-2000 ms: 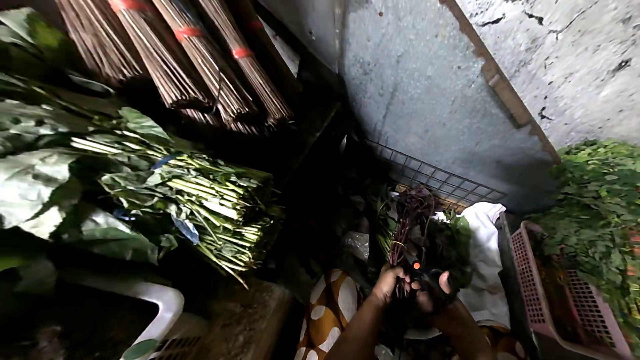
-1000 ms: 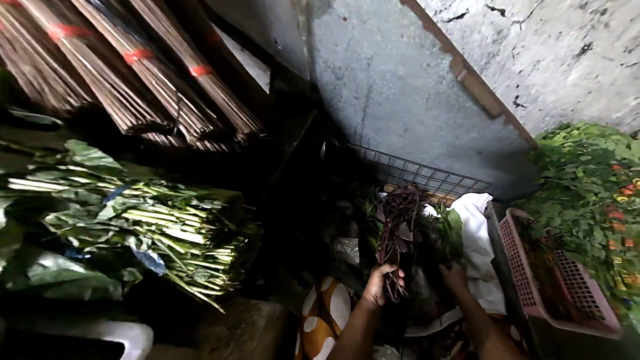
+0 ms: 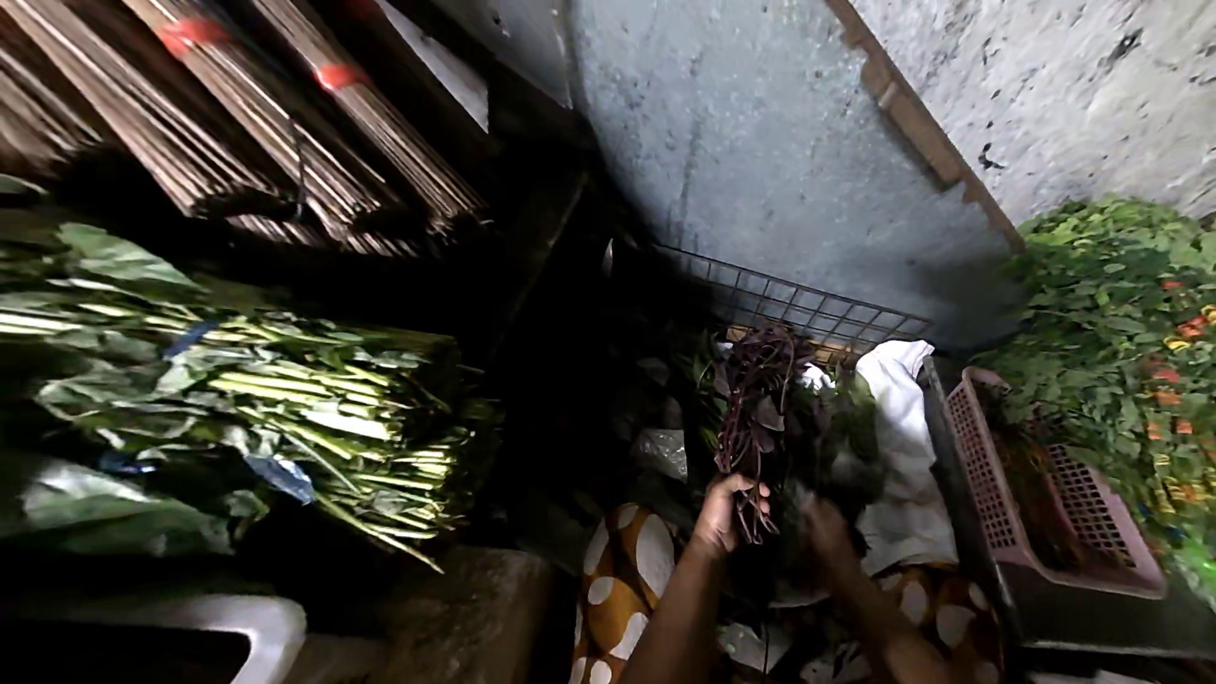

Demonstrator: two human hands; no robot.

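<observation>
My left hand (image 3: 730,508) is closed around the lower stems of a bunch of purple leafy greens (image 3: 760,404), whose leaves spread upward, away from me. To its right, my right hand (image 3: 822,522) is blurred and dark, beside green leafy stems (image 3: 845,437); whether it holds anything cannot be seen. A white cloth (image 3: 902,456) lies just right of those leaves.
A wire rack (image 3: 807,309) stands behind the greens against a grey metal sheet (image 3: 741,142). At right is a pink plastic basket (image 3: 1021,537) beside heaped green bunches (image 3: 1111,351). Tied leafy stems (image 3: 332,408) and bundled thin sticks (image 3: 256,133) fill the left side.
My two hands, close together two seconds ago, are now apart, with the right one further right. The purple bunch stays in my left hand. The view has shifted somewhat.
</observation>
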